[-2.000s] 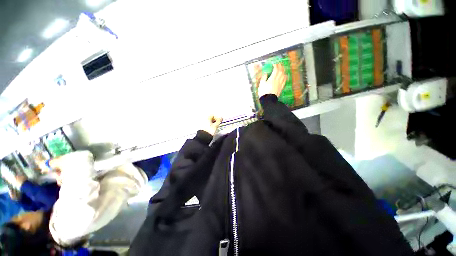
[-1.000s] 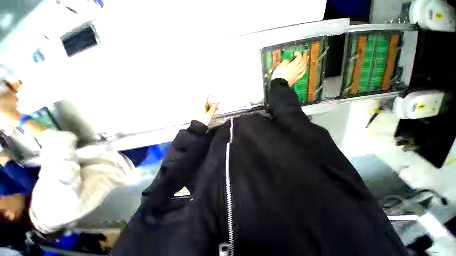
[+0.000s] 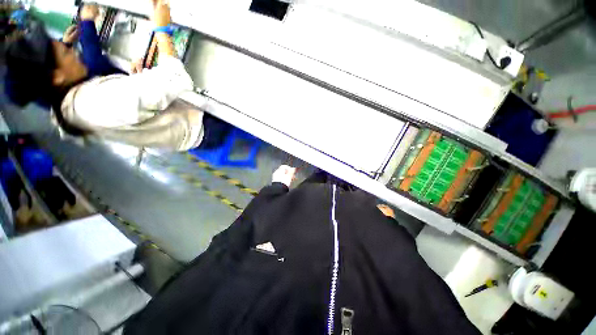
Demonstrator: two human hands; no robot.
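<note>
A green circuit board [image 3: 436, 171] with orange-brown strips along two sides lies in a dark-edged carrier frame [image 3: 400, 175] on the line. A second framed green board [image 3: 518, 212] lies to its right, nearer the machine. My left hand [image 3: 284, 174] is below the near rail, off the boards; it is small, and its finger pose is unclear. My right hand [image 3: 386, 210] is mostly hidden by my jacket, with only a bit of skin showing below the near rail. Neither hand touches a board.
The near rail [image 3: 294, 147] runs diagonally past my front. A co-worker in a pale top [image 3: 124, 101] works at the left by another framed board. A yellow-handled tool [image 3: 481, 288] and white rounded units [image 3: 541, 292] are at the lower right. Yellow-black tape [image 3: 215, 175] marks the floor.
My right hand has left the board and moved down toward my body. My left hand has moved off the rail's edge. The view has turned, and the line now slants down to the right.
</note>
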